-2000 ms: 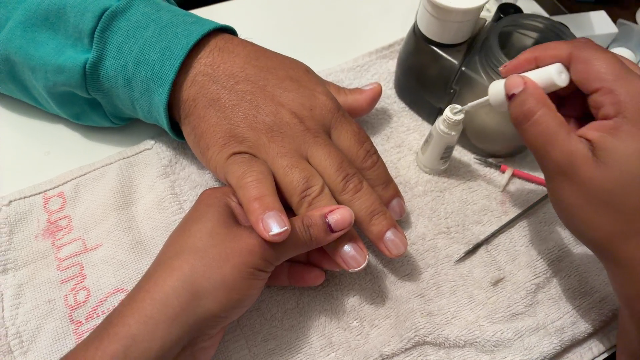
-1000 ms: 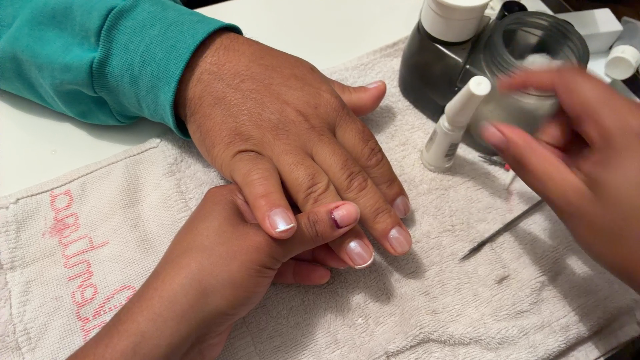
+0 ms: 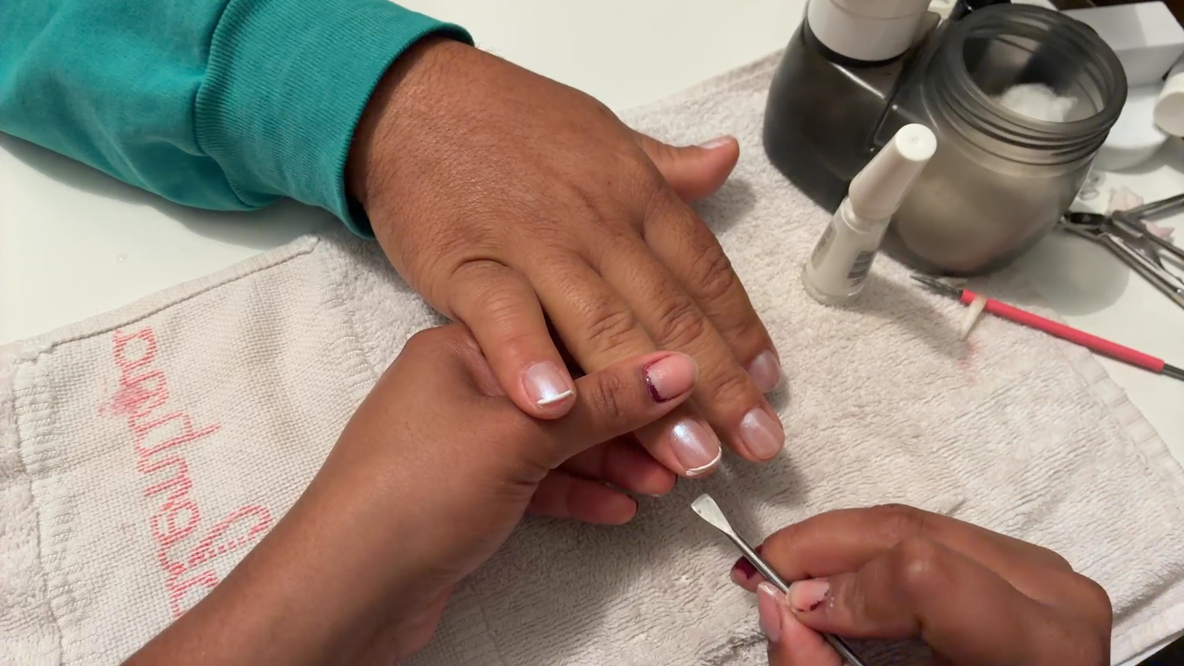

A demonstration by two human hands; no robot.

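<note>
My left hand [image 3: 481, 453] grips the fingers of another person's hand [image 3: 555, 213], my thumb lying across them. That hand rests palm down, its nails glossy and pale; two nails have a white line at the tip. At the lower right, my right hand [image 3: 925, 583] pinches a metal cuticle pusher [image 3: 745, 548], its flat end just below one white-tipped nail and not plainly touching it. A white nail polish bottle [image 3: 842, 250] stands capped on the towel [image 3: 888, 444], to the right of the other person's hand.
At the upper right are a dark bottle with a white lid [image 3: 819, 102], an open smoky jar [image 3: 999, 176] holding something white, cuticle nippers [image 3: 1133, 236] and a pink-handled tool [image 3: 1064, 328]. The other person's teal sleeve [image 3: 268, 102] crosses the upper left.
The polish brush, earlier in my right hand over the open bottle, is back in it as its cap. My right hand has moved down and picked up the metal tool from the towel.
</note>
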